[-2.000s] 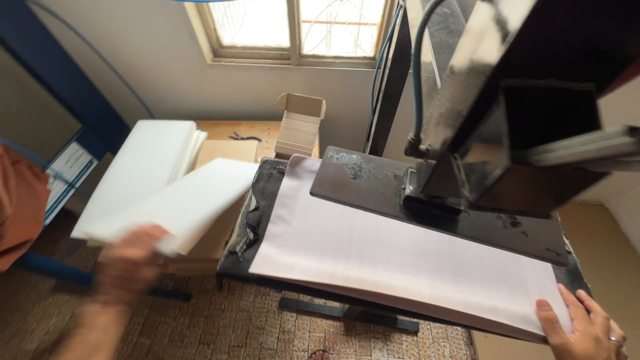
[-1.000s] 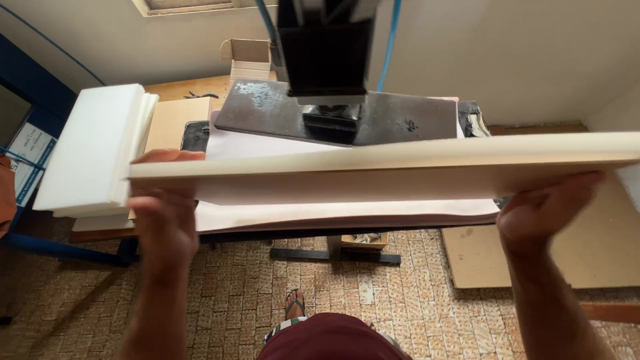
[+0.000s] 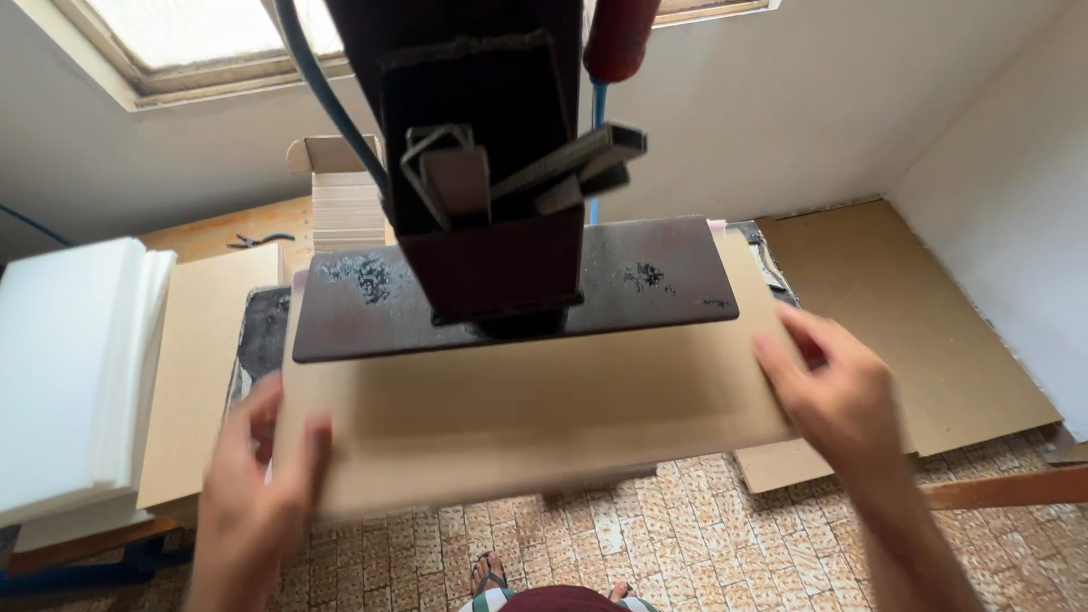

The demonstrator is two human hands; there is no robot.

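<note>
A flat brown fiberboard panel spans the middle of the view, its far part beneath the dark metal pressing plate of an upright press. At the panel's left end, my left hand grips the edge, with the thumb on top. My right hand holds the opposite end, fingers around the edge. Under the panel, parts of the press's black bed show at the left, and a sliver of pinkish sheet shows at the far corners. Whatever else lies beneath the panel is hidden.
White foam sheets are stacked at the left beside brown boards. Pliers and an open cardboard box lie behind on the wooden table. The press column stands in front of me. More brown boards are at the right.
Both hands have brought the panel, seen edge-on in front of the press one second ago, under the pressing plate. Two seconds ago, my left hand was by the white sheets and my right on the pinkish sheet.
</note>
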